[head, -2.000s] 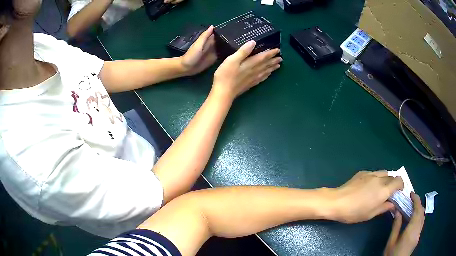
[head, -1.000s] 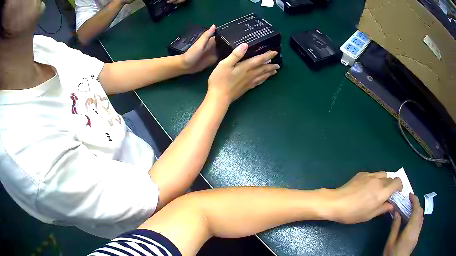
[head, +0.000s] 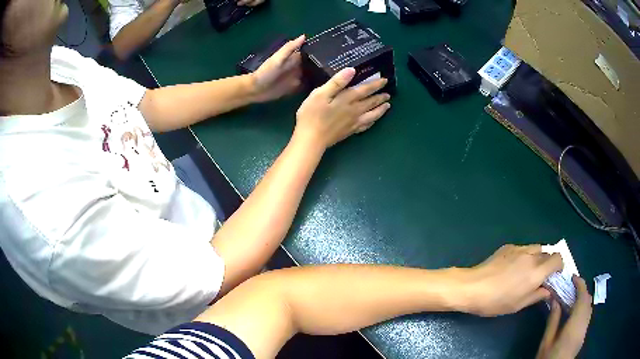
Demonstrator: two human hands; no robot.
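Note:
A leaflet bundle [head: 561, 286] with layered grey-white edges is held at the lower right. My left hand [head: 516, 279] reaches in from the left and grips the bundle's upper left side, with a white flap sticking up above the fingers. My right hand [head: 570, 324] is cut off by the bottom edge. Its fingers and thumb close on the lower right side of the bundle. A loose white leaflet [head: 601, 288] lies on the green table just right of the bundle, apart from my hands.
A white-shirted neighbour [head: 133, 203] holds black boxes [head: 351, 52] at the upper middle. Another black box [head: 442, 70] lies beside a blue-and-white block [head: 499, 70]. Brown cardboard [head: 561, 63], a dark curved tray [head: 554, 140] and a cable loop [head: 572, 189] are at the right. Another person's arm [head: 144, 26] is at the top left.
My hands stay on the bundle, with only a slight shift. The neighbour's hands have moved a little around the black boxes, and a pale label now shows on the side.

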